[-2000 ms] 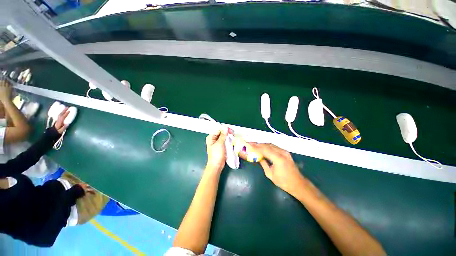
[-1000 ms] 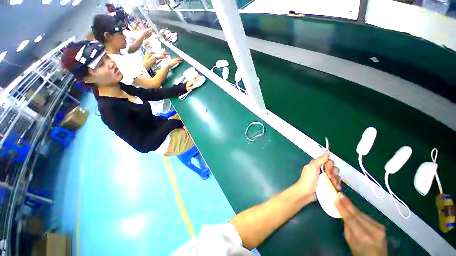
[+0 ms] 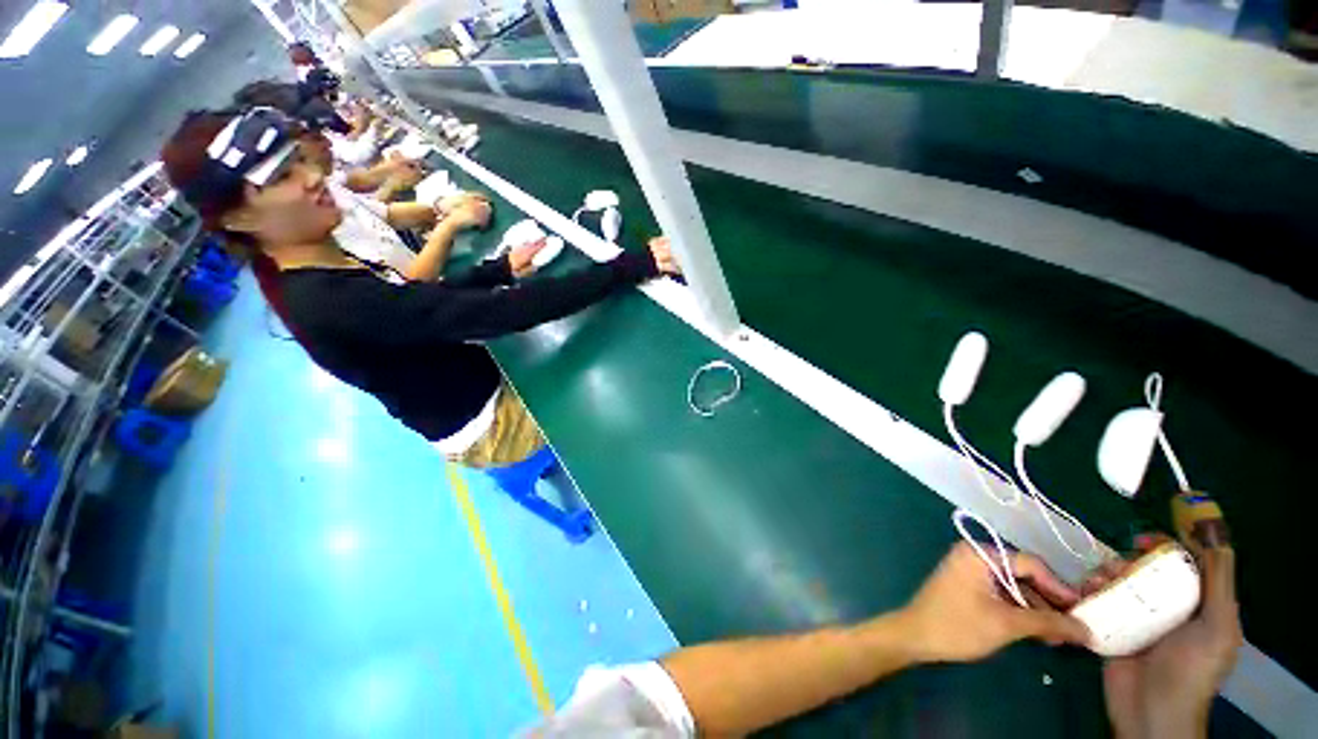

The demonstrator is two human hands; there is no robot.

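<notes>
A glossy white oval housing (image 3: pixel 1145 604) is held between my two hands at the lower right, its smooth face towards me. My left hand (image 3: pixel 983 604) grips its left end, and a looped white cord (image 3: pixel 989 554) stands up over the fingers. My right hand (image 3: pixel 1182 657) holds it from beneath and from the right, with fingers up its far side. A yellow-orange piece (image 3: pixel 1197 511) shows just above my right fingertips, at the end of a cord from a white half shell (image 3: pixel 1129 451). I cannot tell if the fingers touch it.
Two white corded housings lie on the green conveyor (image 3: pixel 867 274) beyond the pale rail (image 3: pixel 853 412). A thin pale ring (image 3: pixel 714 388) lies on the near ledge (image 3: pixel 651 462). A white post (image 3: pixel 651 159) rises from the rail. A seated person (image 3: pixel 390 325) at left reaches to the post's base.
The view has turned left since the first frame. The housing, earlier upright in my hands, is now turned sideways. The neighbouring person has stretched an arm to the post.
</notes>
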